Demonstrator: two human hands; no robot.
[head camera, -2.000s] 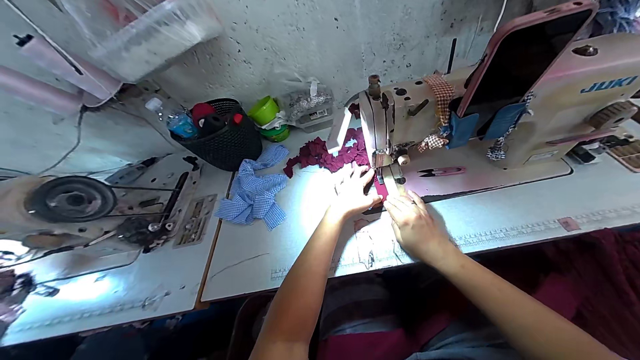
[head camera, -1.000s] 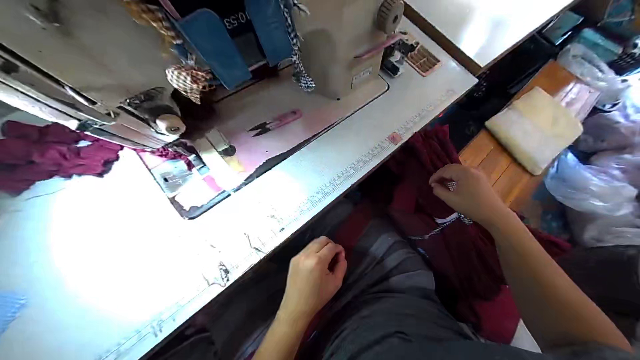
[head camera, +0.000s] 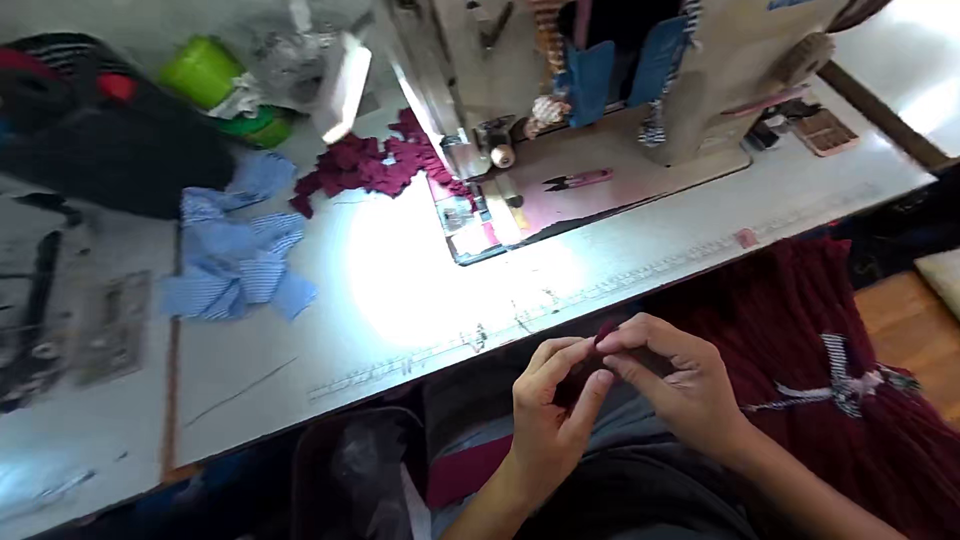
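Over my lap, just off the table's front edge, my left hand (head camera: 551, 405) and my right hand (head camera: 679, 375) meet, pinching a small piece of maroon fabric (head camera: 606, 330) between their fingertips. Beyond them stands a sewing machine (head camera: 480, 97), its presser foot (head camera: 482, 206) over the needle plate. A gathered maroon strip (head camera: 367, 165) lies bunched behind and left of the needle area. Pink-handled thread snips (head camera: 577, 180) rest on the machine bed. To the right of my hands hangs a bundle of maroon fabric (head camera: 772, 322), tied with a checked strip (head camera: 840, 382).
Light blue striped cloth pieces (head camera: 240, 247) lie at the left by the seam between tables. Behind them are a dark basket (head camera: 112, 142) and green containers (head camera: 202, 75). A small brown tray (head camera: 825, 133) sits at the back right. Part of another machine (head camera: 75, 322) shows at far left.
One second ago my hands were apart, with the right over the maroon bundle; now they meet over my lap around a fabric piece. The view has swung back left.
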